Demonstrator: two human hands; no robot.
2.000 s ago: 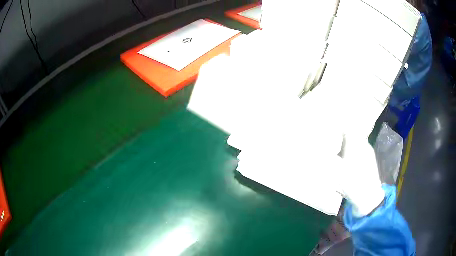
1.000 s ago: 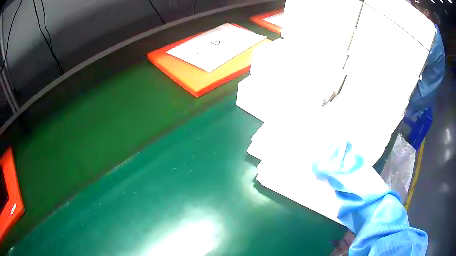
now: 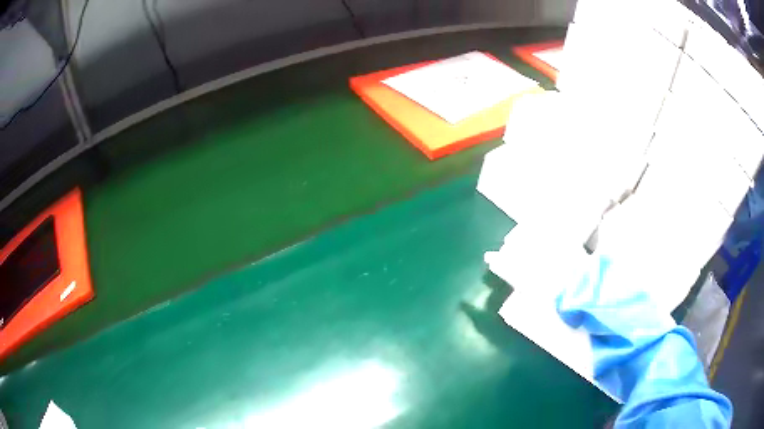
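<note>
Stacked white pieces [image 3: 544,335] fill the right side, overexposed, with stepped left edges on the green surface. A light-blue sleeve [image 3: 662,360] of my right arm reaches over their near end. My right hand is lost in the white glare, so its grip cannot be told. My left hand is not seen. A small white pointed piece [image 3: 56,416] is cut off by the bottom edge at the left; I cannot tell what it is.
An orange pad [image 3: 427,138] with a white sheet [image 3: 461,82] lies on the green belt [image 3: 251,176]. Another orange pad [image 3: 75,260] at left holds a black panel [image 3: 29,264]. Part of a third pad [image 3: 536,60] shows behind the stack. A clear plastic bag [image 3: 710,314] hangs at right.
The view has swung left, so the pads and stack appear further right. More of the left pad and its black panel shows. My right sleeve has reached over the stack, hiding the glove seen earlier.
</note>
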